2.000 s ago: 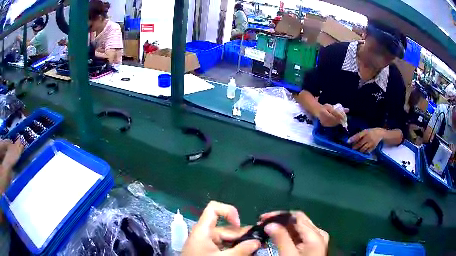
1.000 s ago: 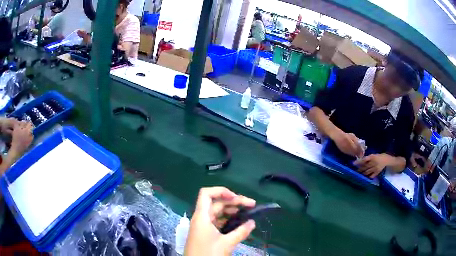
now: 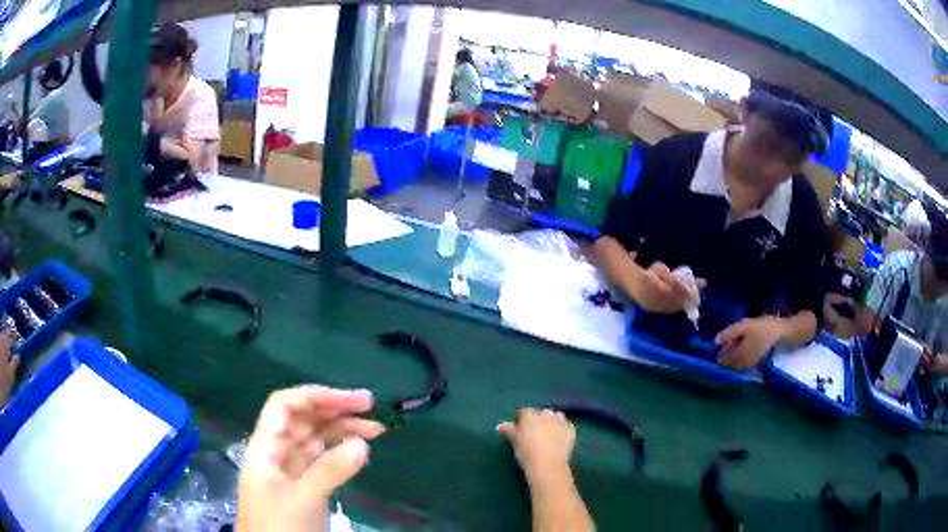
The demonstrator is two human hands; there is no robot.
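Curved black headbands lie on the green belt. My left hand [image 3: 312,449] is open with fingers apart, just left of the lower end of one headband [image 3: 431,372]; I see nothing held in it. My right hand [image 3: 543,442] is over the belt with its fingers curled down at the left end of another headband [image 3: 605,418]. The hand hides that end, so I cannot tell if it grips it. A further headband [image 3: 715,490] lies to the right. A glue bottle shows only as a sliver below my left hand.
Stacked blue trays [image 3: 177,449] with a white sheet are at left, beside a blue parts tray [image 3: 64,294] and a crumpled clear bag [image 3: 187,509]. Green uprights [image 3: 335,145] rise beyond the belt. A person [image 3: 717,208] works opposite over a blue tray [image 3: 691,358].
The headband that my left hand held is out of it, and the hand is further left. My right hand has come into view over the belt. A headband now shows to its lower right. The view has shifted.
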